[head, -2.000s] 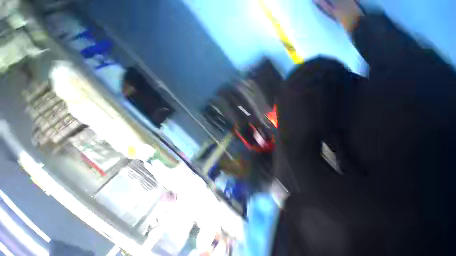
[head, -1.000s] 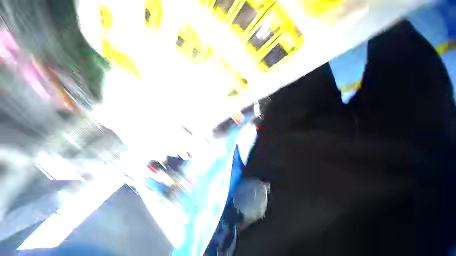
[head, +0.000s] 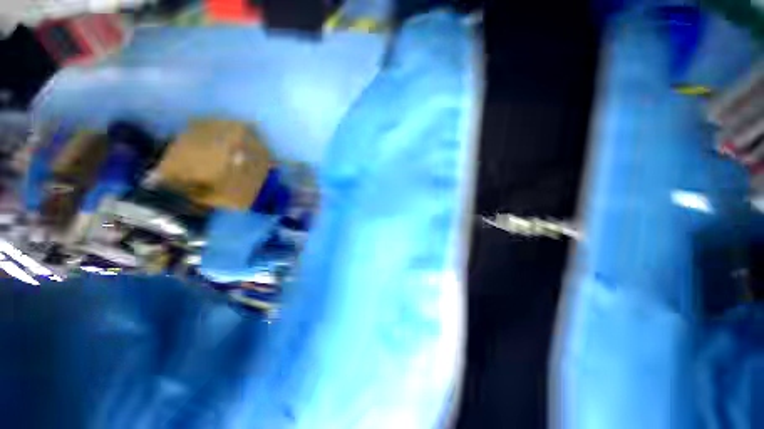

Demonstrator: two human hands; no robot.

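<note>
Neither of my hands can be made out in the blurred head view. Nearest in front is a light blue garment (head: 394,251), hanging open over dark clothing (head: 528,134). A pale cord or strip (head: 532,225) spans the dark gap between the garment's two edges. Whose garment it is, the frame does not clearly show. No yellow device or tool is in view.
A brown cardboard box (head: 216,163) stands at the left among blurred blue and white items. A light blue cloth or bag (head: 238,243) lies below it. Red and black shapes show along the top edge. Striped pale objects (head: 744,117) are at the far right.
The view has swung away from the bright bench with yellow parts. The open blue garment now fills the middle, and the brown box has come into view at the left.
</note>
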